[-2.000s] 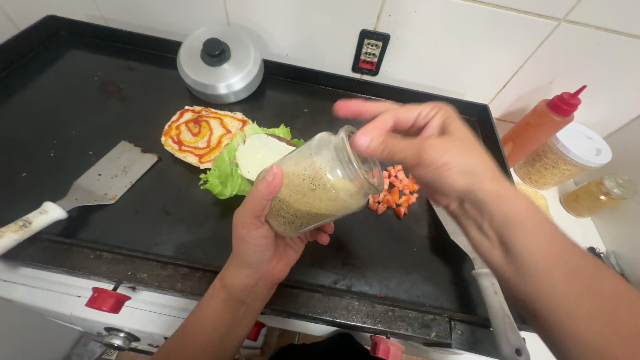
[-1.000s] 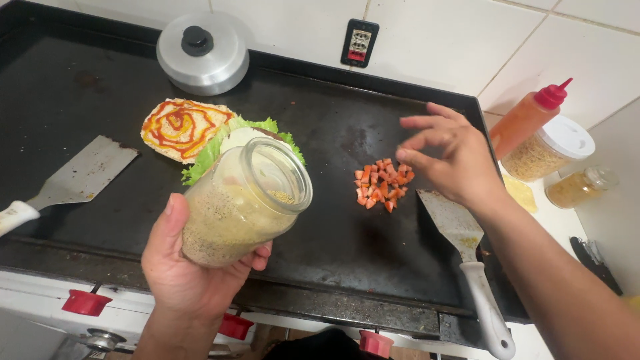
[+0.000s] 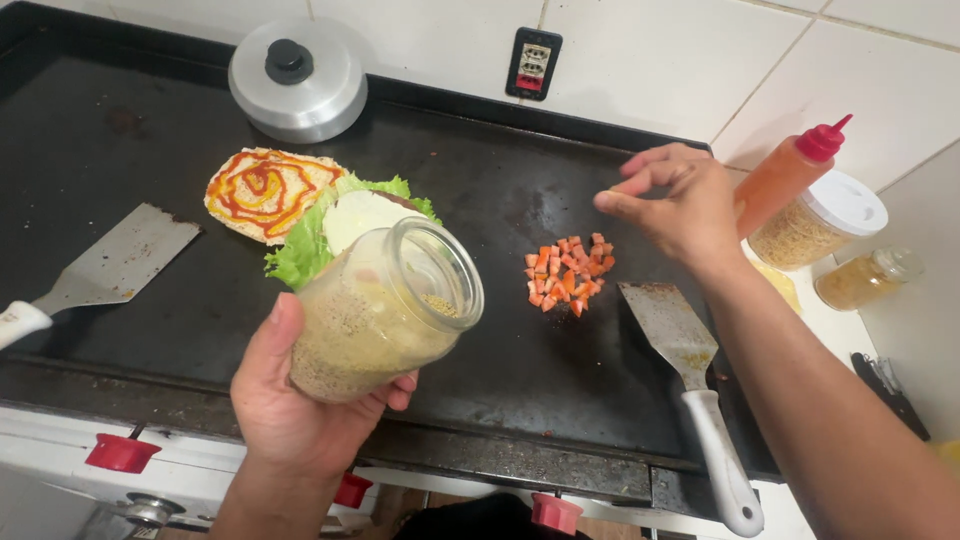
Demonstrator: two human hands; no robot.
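My left hand (image 3: 300, 405) holds a tilted, lidless glass jar (image 3: 367, 322) of pale speckled seasoning, its mouth facing up and right. My right hand (image 3: 675, 199) hovers above and right of a pile of diced tomato (image 3: 568, 271), thumb and fingertips pinched together; whether seasoning is between them cannot be told. The tomato lies on the black griddle (image 3: 517, 375). Behind the jar, partly hidden, are green lettuce (image 3: 300, 255) and a white slice (image 3: 364, 217) over a dark patty edge. Beside them lies a bun half (image 3: 270, 191) with red and yellow sauce.
Metal spatulas lie at left (image 3: 127, 255) and right (image 3: 675, 330), the right one's handle over the front edge. An aluminum lid (image 3: 298, 82) stands at the back. A sauce bottle (image 3: 787, 176), a white-lidded container (image 3: 817, 217) and a small jar (image 3: 862, 277) stand beside the griddle.
Two seconds ago my right hand was at the jar's mouth; it has since moved away to the right, over the area beside the tomato. The jar has stayed in my left hand.
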